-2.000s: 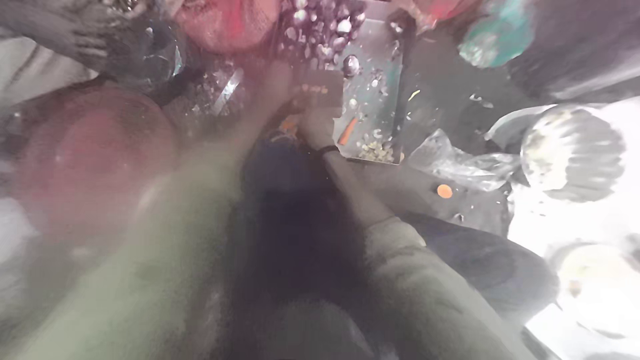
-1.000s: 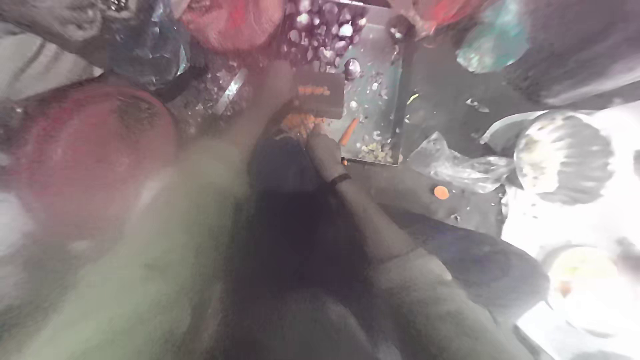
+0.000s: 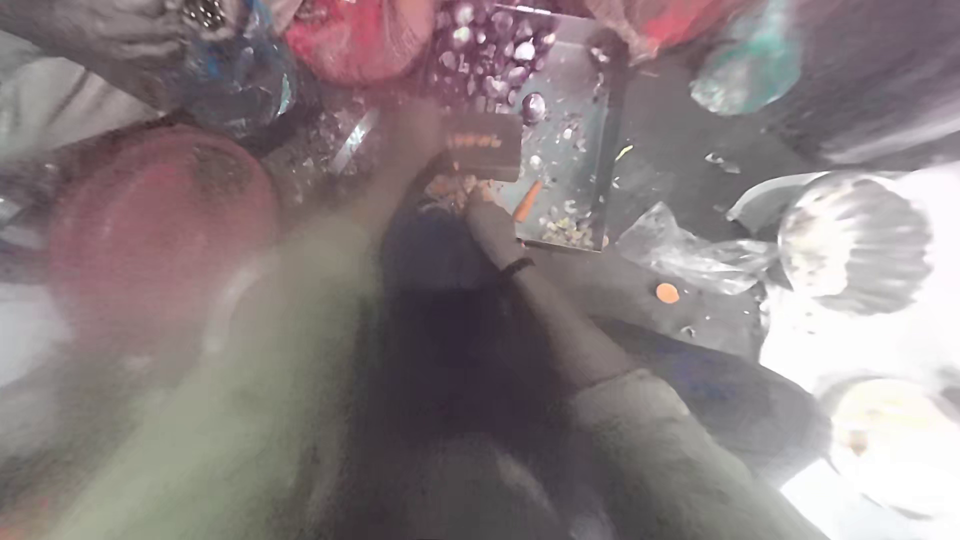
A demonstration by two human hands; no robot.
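Note:
A dark flat rectangular slab (image 3: 484, 150), its material unclear, has orange bits on its face. My left hand (image 3: 420, 139) is blurred at the slab's left edge; its fingers and grip cannot be made out. Just below the slab lies a heap of cut carrot pieces (image 3: 454, 191). My right hand (image 3: 489, 219), with a dark band at the wrist, reaches to the right side of this heap, its fingertips partly hidden. A longer carrot piece (image 3: 528, 202) lies right of that hand, by a metal tray (image 3: 574, 75) holding purple onions (image 3: 491, 56) and pale scraps (image 3: 570, 231).
At left is a large red round container (image 3: 161, 232); another red one (image 3: 360, 37) stands at the top. A crumpled clear plastic bag (image 3: 690, 251), an orange carrot slice (image 3: 667, 292) and a fluted metal bowl (image 3: 855, 244) are at right. Another person's hand (image 3: 142, 26) shows top left.
My right hand has moved a little back from the slab toward me. The cut carrot heap between the slab and my lap shows more than it did two seconds ago.

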